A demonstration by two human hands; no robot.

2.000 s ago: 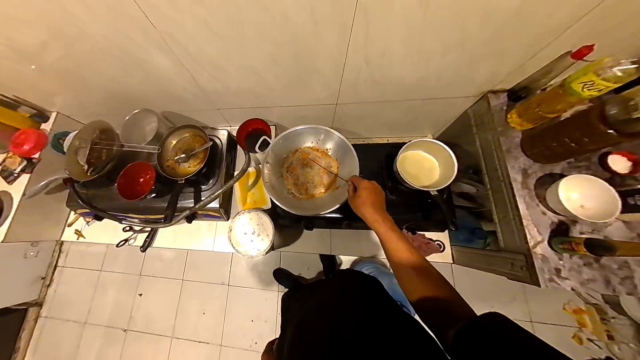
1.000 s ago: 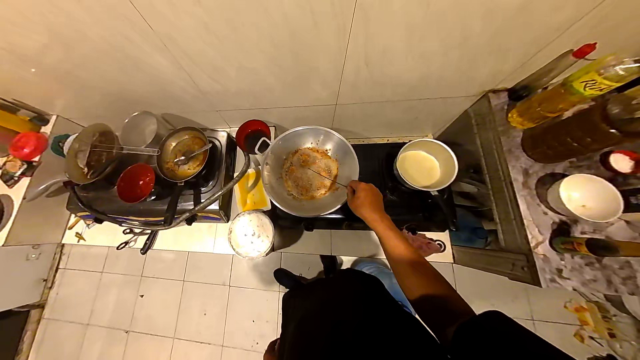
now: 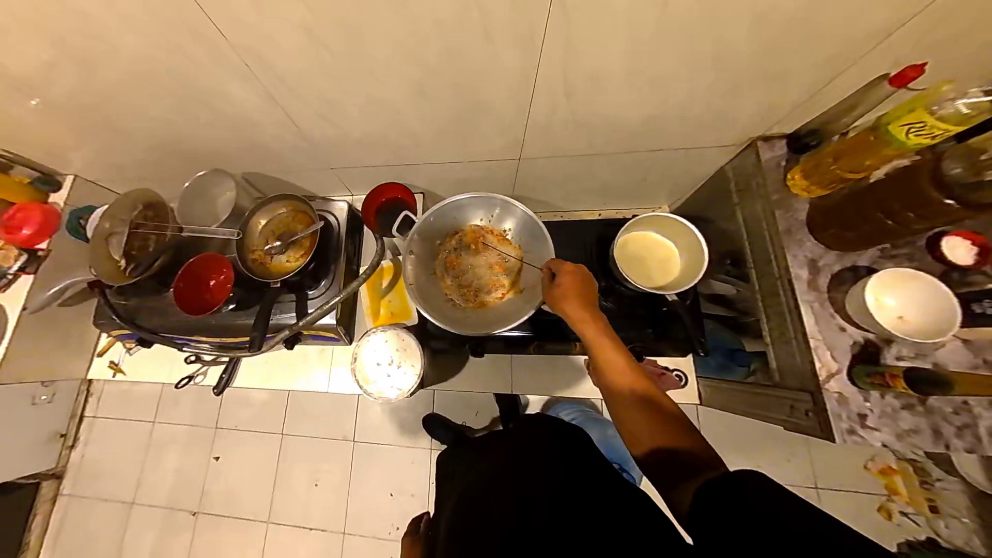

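Observation:
My right hand (image 3: 571, 293) is closed around the handle end of a thin metal utensil (image 3: 511, 254) at the right rim of a wide metal wok (image 3: 479, 320). The utensil's far end reaches into bubbling orange-brown food (image 3: 478, 267) in the middle of the wok. To the right, a white saucepan (image 3: 694, 256) with a dark handle holds a pale yellow liquid. My left hand (image 3: 416, 535) hangs low beside my dark clothing at the bottom edge; only part of it shows, and its fingers cannot be made out.
Left of the wok are a yellow tray (image 3: 389, 298), a white-filled round container (image 3: 387, 363) and a red bowl (image 3: 387, 208). A small pan (image 3: 277, 239) with a spoon sits on the left stove. Oil bottles (image 3: 876, 155) and a white bowl (image 3: 911, 306) stand on the right counter.
The food in the wok looks foamier and more orange than in the earlier frames. The utensil's tip has shifted slightly within it, while my right hand stays near the rim.

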